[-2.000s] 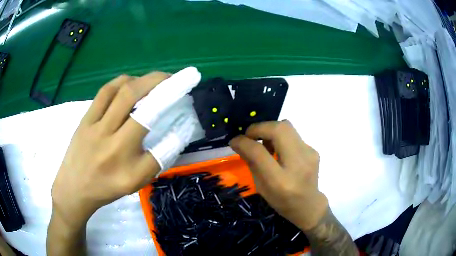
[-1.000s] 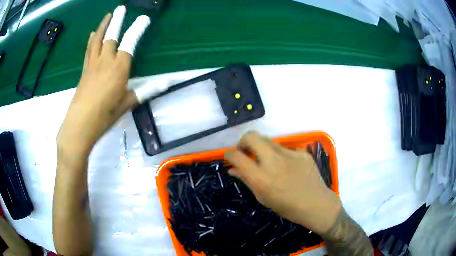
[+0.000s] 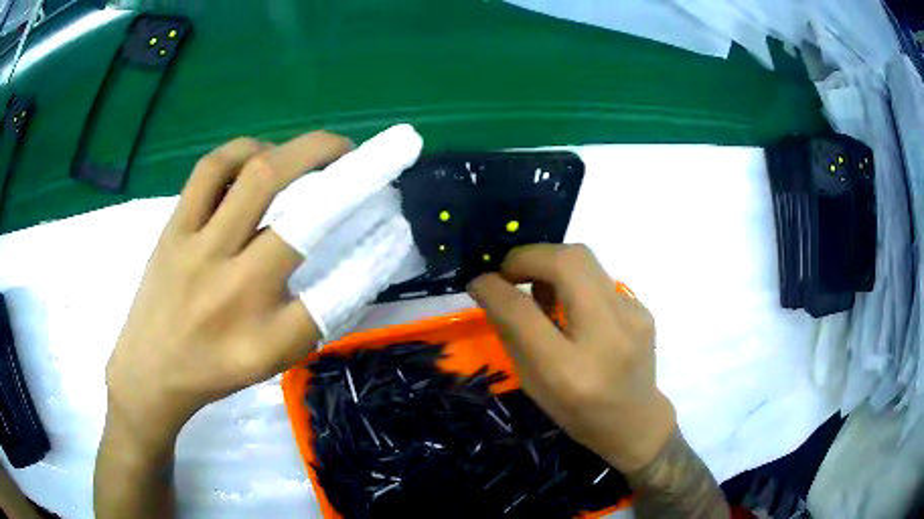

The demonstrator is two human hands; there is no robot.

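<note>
A black plastic frame [image 3: 507,198] with yellow dots lies on the white bench strip, its left part hidden behind my left hand. My left hand [image 3: 253,264], with white sleeves on some fingers, grips the left part of the frame. My right hand [image 3: 567,335] has its thumb and index fingertips close together at the frame's lower edge, near a yellow dot; whether a small part is between them cannot be told. The orange tray [image 3: 296,416] full of small black pieces [image 3: 405,426] is just below the frame, partly under my right hand.
The green belt [image 3: 304,81] runs across the far side, with a black frame [image 3: 155,46] at left and part of another [image 3: 14,132]. A stack of frames [image 3: 826,223] stands at right beside pale sheets [image 3: 892,203]. Another dark stack [image 3: 18,405] is at the left edge.
My left hand has come back from the belt onto the frame. My right hand has moved up from the tray to the frame's lower edge. The belt's frames have changed position.
</note>
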